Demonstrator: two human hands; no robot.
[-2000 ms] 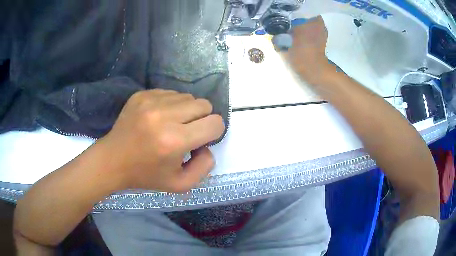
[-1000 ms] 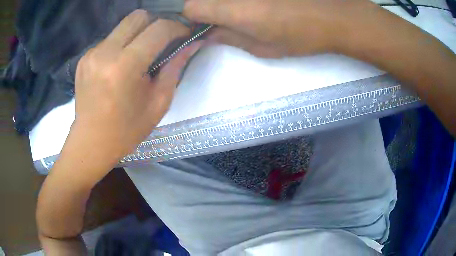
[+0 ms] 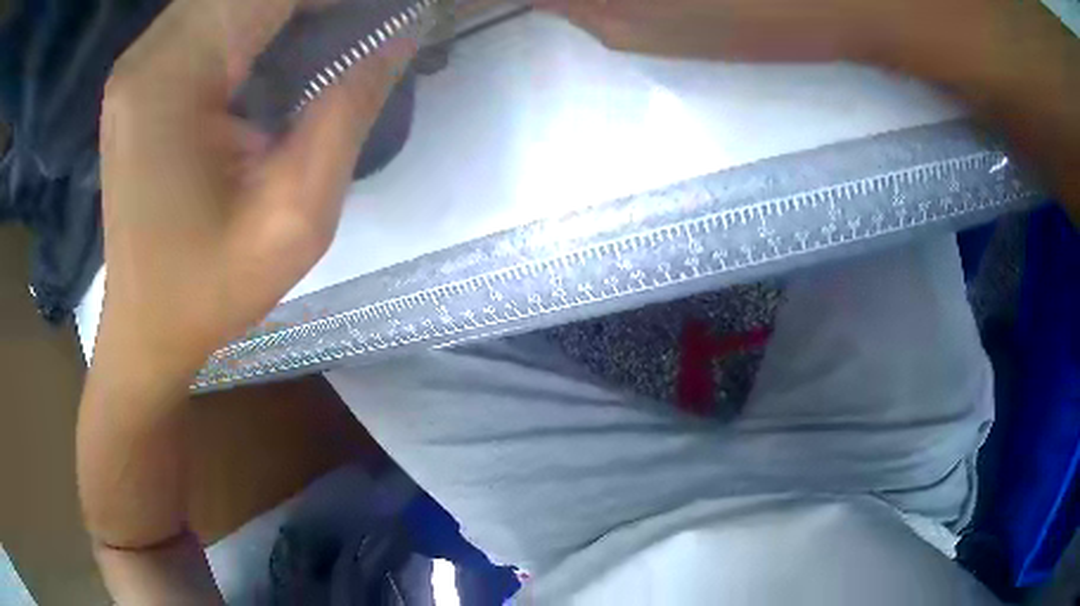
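The dark grey garment point(image 3: 53, 89) lies at the upper left, partly cut off by the picture's edge. A zipper with metal teeth point(image 3: 361, 53) runs along a piece of its cloth at the top. My left hand point(image 3: 219, 178) holds this cloth between thumb and fingers, with the teeth slanting up to the right. My right hand point(image 3: 616, 14) is at the top edge, blurred and mostly cut off; its fingers are hidden, so its grip cannot be told.
The white table point(image 3: 533, 130) has a curved front edge with a silver-grey ruler strip point(image 3: 616, 266). Grey-trousered legs point(image 3: 569, 438) are below it. A blue crate point(image 3: 1048, 391) stands at the right. Dark cloth lies at the lower left.
My right hand has left the machine area and come to the zipper by my left hand. The view has tilted down and the machine head is out of the picture. Both hands now sit higher.
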